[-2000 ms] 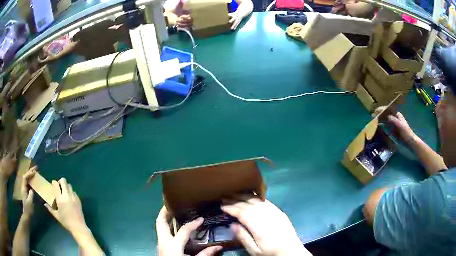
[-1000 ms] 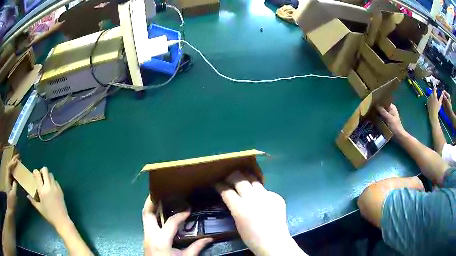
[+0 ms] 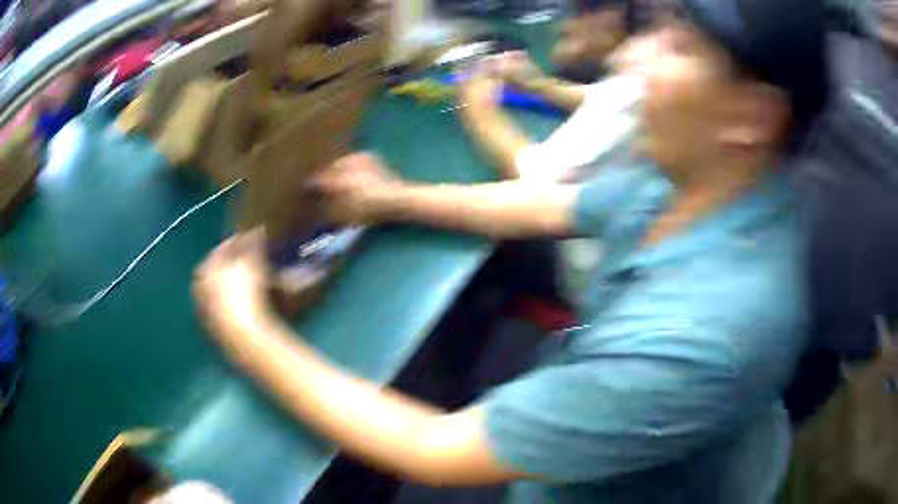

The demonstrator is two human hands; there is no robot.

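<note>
The view is strongly blurred. The open cardboard box (image 3: 106, 469) shows only as a lid edge and corner at the bottom left; its contents are cut off. A small pale patch beside it at the bottom edge looks like the back of my right hand (image 3: 195, 492), nearly all cut off, so its fingers are hidden. My left hand is out of the picture.
A person in a teal shirt (image 3: 650, 325) and dark cap sits at the right, both hands at another open box (image 3: 300, 285). Cartons (image 3: 197, 123) stand behind it. A white cord (image 3: 162, 236) crosses the green bench (image 3: 69, 384). Another person's arms reach in beyond.
The view has swung far right, towards the neighbouring person. My box has slid to the bottom left corner of the picture, and my left hand has left it.
</note>
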